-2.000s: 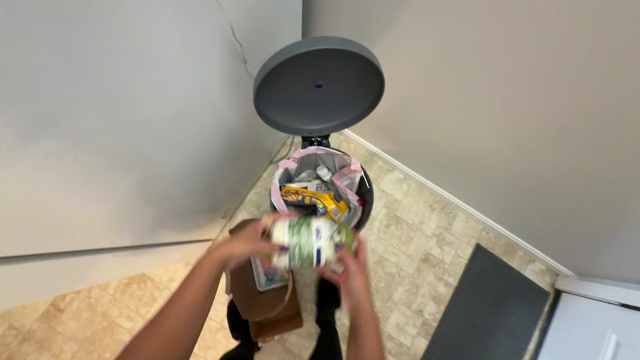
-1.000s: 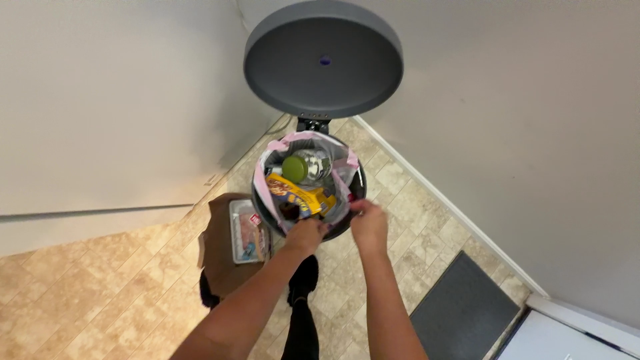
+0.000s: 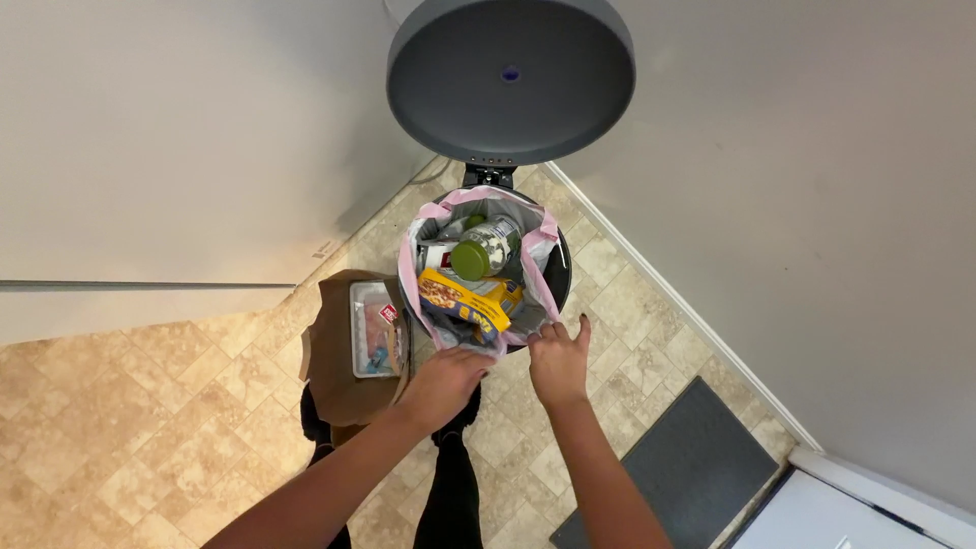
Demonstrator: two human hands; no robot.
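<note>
A round trash can (image 3: 563, 278) holds a white bin liner with a pink band (image 3: 409, 267). Inside lie a clear plastic jar with a green lid (image 3: 471, 259) and a yellow food box (image 3: 461, 300). My left hand (image 3: 450, 381) grips the liner's near edge, its fingertips partly hidden by the hand. To its right, my right hand (image 3: 559, 354) pinches the liner at the near right rim, one finger raised. The grey round lid (image 3: 511, 99) stands up behind the can.
Left of the can stands a brown paper bag (image 3: 332, 358) with a white foam tray (image 3: 358, 328) inside. My feet are just below. A dark grey mat (image 3: 679, 465) lies on the tile floor at right. Walls with a white baseboard (image 3: 671, 293) meet behind the can.
The green-lidded jar was between both hands two seconds ago and now lies in the trash can. Both hands have moved to the liner's near edge. The view has shifted closer.
</note>
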